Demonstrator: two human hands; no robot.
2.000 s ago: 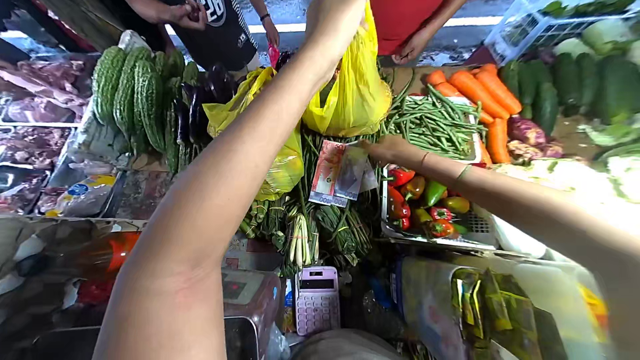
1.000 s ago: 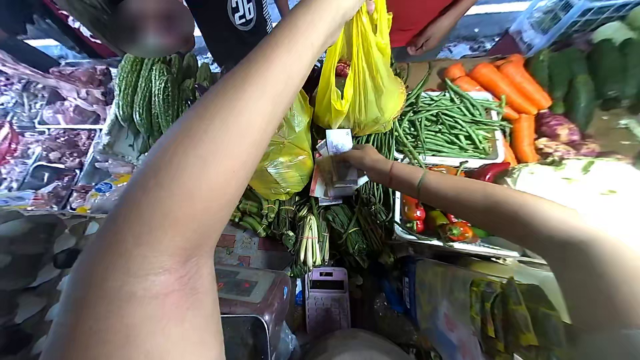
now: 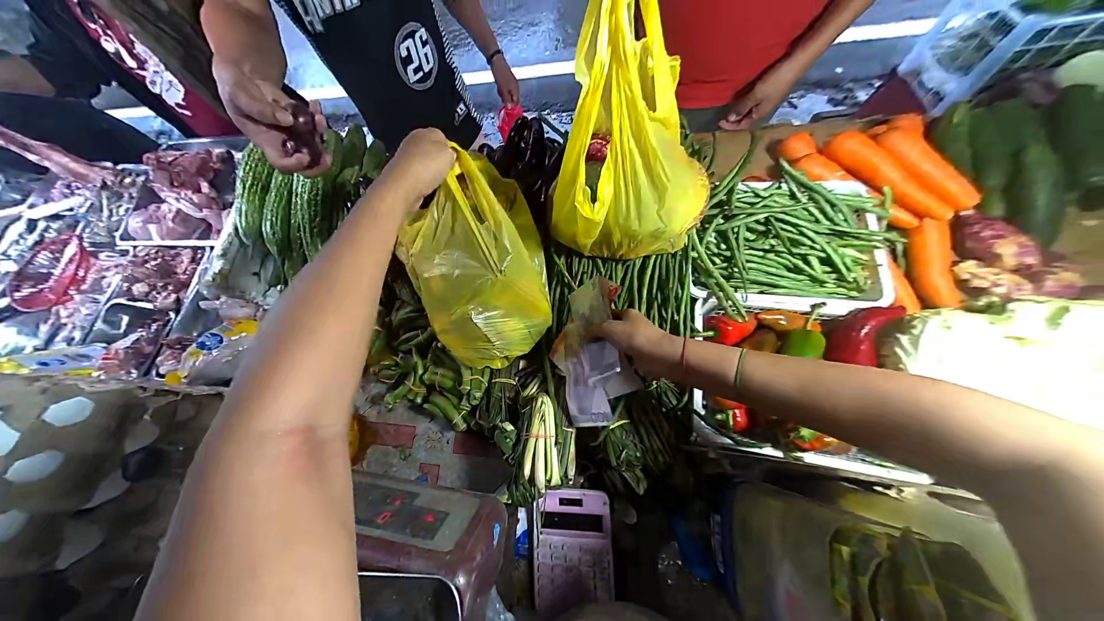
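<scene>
My left hand (image 3: 424, 162) is closed on the handles of a full yellow plastic bag (image 3: 483, 267), which hangs over tied bundles of green vegetables. A second yellow plastic bag (image 3: 625, 190) is upright just to its right, its handles rising out of the top of the view. My right hand (image 3: 636, 343) holds several banknotes (image 3: 595, 366) above the long green beans, left of the bell peppers (image 3: 802, 336). A pink calculator (image 3: 573, 552) lies below the notes, beside a digital scale (image 3: 423, 526).
Across the stall, one person's hand (image 3: 280, 129) holds something dark; another person in a red shirt (image 3: 742, 43) stands at right. Trays of meat (image 3: 172, 216) and bitter melons (image 3: 285, 207) are at left. Green beans (image 3: 793, 241), carrots (image 3: 897, 172) and a blue crate (image 3: 966, 52) are at right.
My left hand has come down from the top of the view to the left bag's handles. The hand of the person in black now shows above the bitter melons.
</scene>
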